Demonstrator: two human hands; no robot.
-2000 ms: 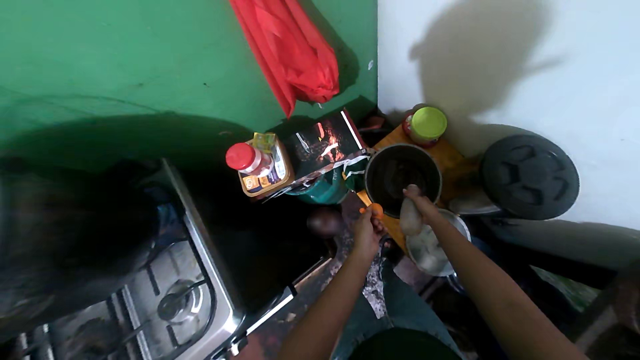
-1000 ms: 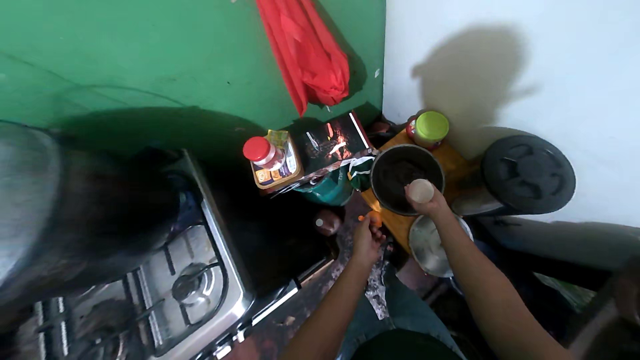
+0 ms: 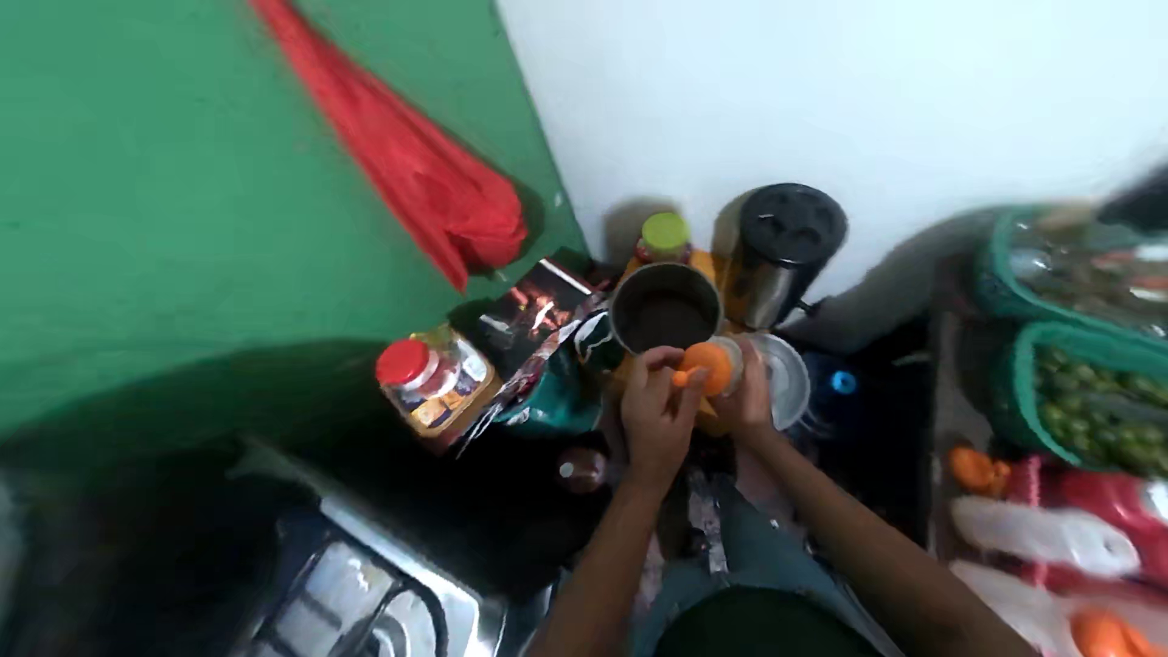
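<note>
My left hand (image 3: 659, 411) grips an orange lid (image 3: 708, 367) by its small spout or knob. The lid is at the mouth of a pale, translucent container (image 3: 730, 360), which my right hand (image 3: 746, 397) holds. Whether the lid is seated cannot be told. Just beyond both hands is a deep metal pot (image 3: 666, 308) with dark contents. A light metal bowl or lid (image 3: 787, 379) lies to the right, partly behind my right hand. Behind the pot stands a jar with a lime-green lid (image 3: 665, 234).
A black-lidded steel dispenser (image 3: 792, 228) stands by the white wall. At left are a red-capped jar (image 3: 406, 365) and a gas stove (image 3: 401, 593). A green basket of small green fruits (image 3: 1095, 392) is at right. A red cloth (image 3: 411, 173) hangs on the green wall.
My hands have come together, bringing the orange lid to the container, which was over the pot a second ago. The view has swung right, showing the baskets.
</note>
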